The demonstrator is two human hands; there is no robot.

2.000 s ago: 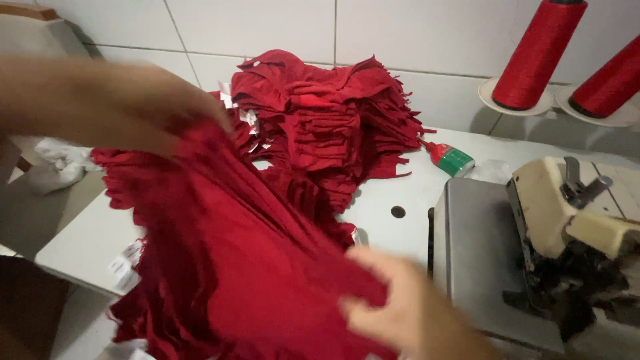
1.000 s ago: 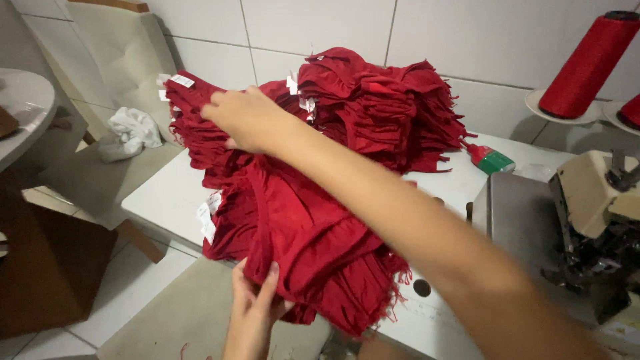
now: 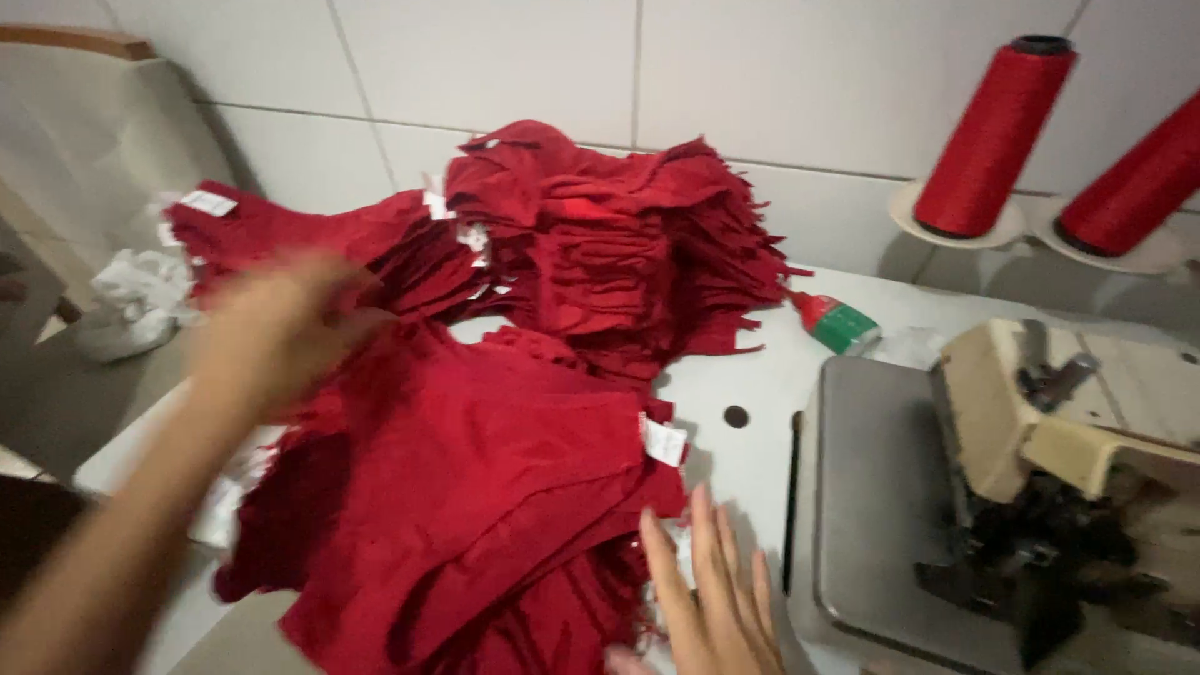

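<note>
Red cut-and-sewn garments with white labels lie stacked on the white sewing table. The front pile (image 3: 487, 450) is spread at the table's near edge, its top piece bearing a white label at the right corner. My right hand (image 3: 712, 591) is at this pile's right edge, fingers apart, nothing held. My left hand (image 3: 291, 319), blurred, is over the junction of the front pile and the left pile (image 3: 309, 230); whether its fingers grip cloth is unclear. A taller stack of red pieces (image 3: 609, 253) with frayed edges stands against the tiled wall.
A sewing machine (image 3: 1069, 422) with a grey metal plate occupies the right side. Behind it stand red thread cones (image 3: 998, 141) on holders. A green and red bottle (image 3: 834, 322) lies by the tall stack. A padded chair (image 3: 103, 159) holding white cloth (image 3: 141, 291) is at the left.
My left hand has moved from the front pile's near edge to its upper left. My right hand has left the left pile and is now at the front pile's right side.
</note>
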